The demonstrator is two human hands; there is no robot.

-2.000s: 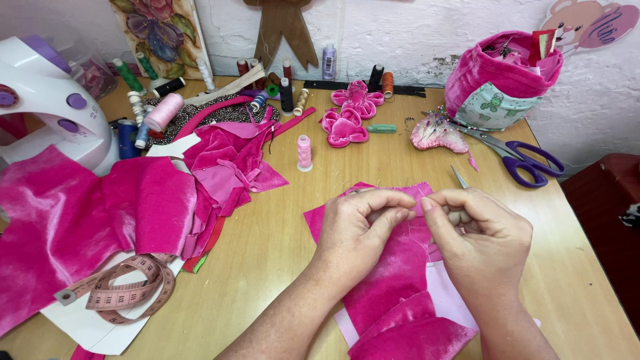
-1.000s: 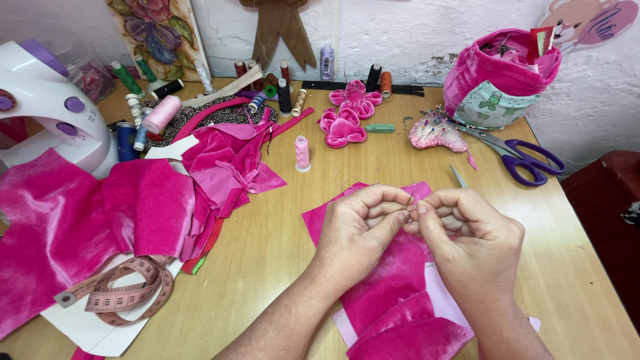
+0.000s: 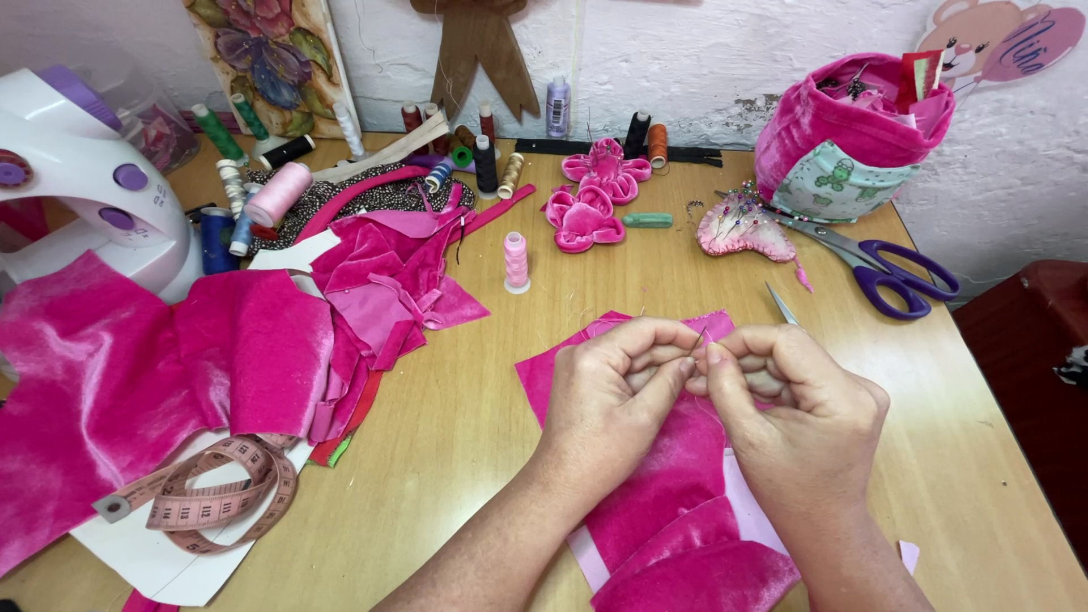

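My left hand [image 3: 616,391] pinches a sewing needle [image 3: 699,340], which points up between thumb and forefinger. My right hand [image 3: 786,404] meets it, its thumb and forefinger pinched together on a fine pink thread by the needle; whether the thread passes through the eye cannot be told. Both hands are above pink velvet fabric [image 3: 671,476], whose paler underside shows at its edges. Beyond the hands stands a small spool of pink thread [image 3: 516,262]. A pointed metal blade tip [image 3: 780,304] shows behind my right hand, the rest of it hidden.
Purple-handled scissors [image 3: 888,268], a pincushion [image 3: 744,229] and a pink fabric basket [image 3: 850,136] are at the back right. Velvet flowers [image 3: 595,191] lie at the back middle. At left are a sewing machine [image 3: 93,178], velvet pieces [image 3: 263,357], thread spools and a tape measure [image 3: 204,501].
The needle now stands up plainly between my left fingertips. My hands stay close together above the fabric, with only small finger movements.
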